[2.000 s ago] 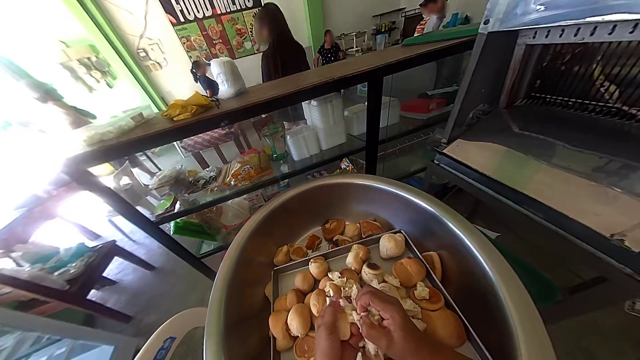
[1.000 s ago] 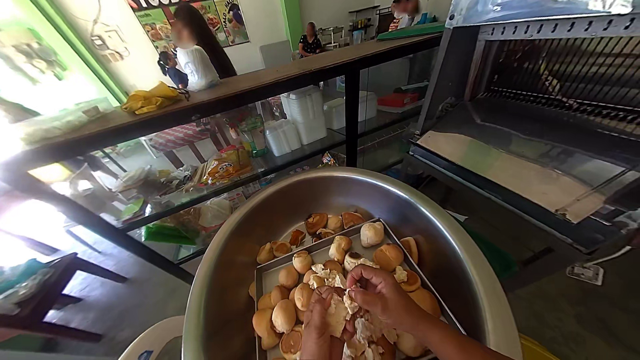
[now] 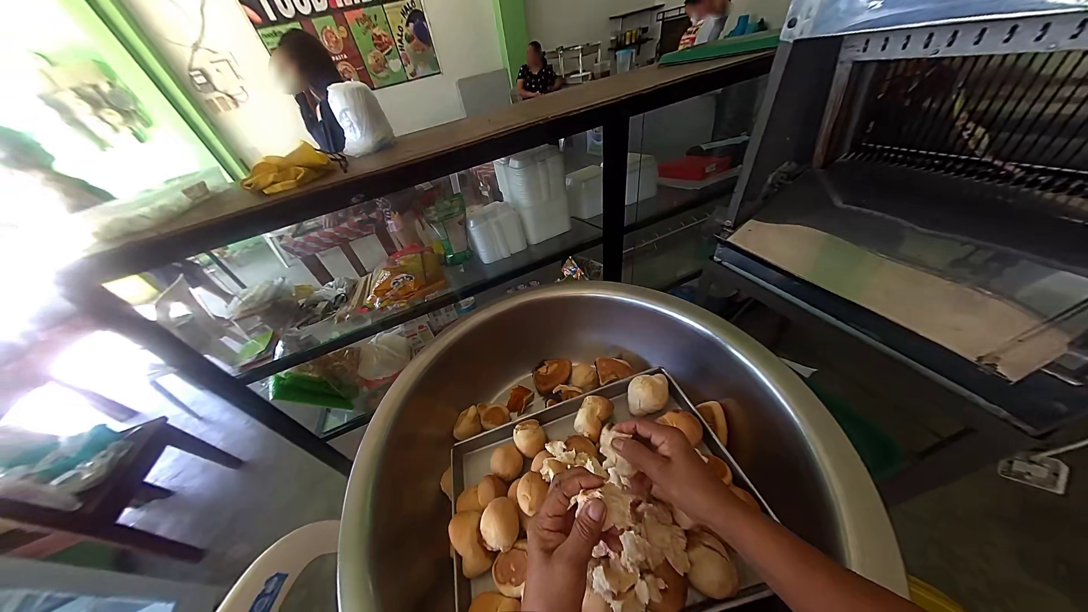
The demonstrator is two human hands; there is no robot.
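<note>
A large round metal basin (image 3: 399, 459) holds a rectangular metal tray (image 3: 456, 501) full of small browned bread rolls (image 3: 500, 524). More rolls and browned pieces (image 3: 551, 376) lie in the basin beyond the tray's far edge. Over the tray, my left hand (image 3: 568, 527) holds a torn piece of pale bread (image 3: 610, 503) between thumb and fingers. Just to its right and slightly farther off, my right hand (image 3: 667, 463) pinches another white bread piece (image 3: 614, 450). Torn white crumb (image 3: 650, 540) is heaped under and between both hands, partly hidden by them.
Beyond the basin runs a glass display counter (image 3: 476, 127) with foam containers (image 3: 531, 191) and packets inside. A yellow cloth (image 3: 287, 168) lies on top. At right stands a metal oven-like unit (image 3: 918, 280). A plastic chair (image 3: 285, 565) touches the near left side. People are beyond the counter.
My hands were close together on the bread one second ago; now they are farther apart, each with a piece. The person beyond the counter has shifted behind the white bag.
</note>
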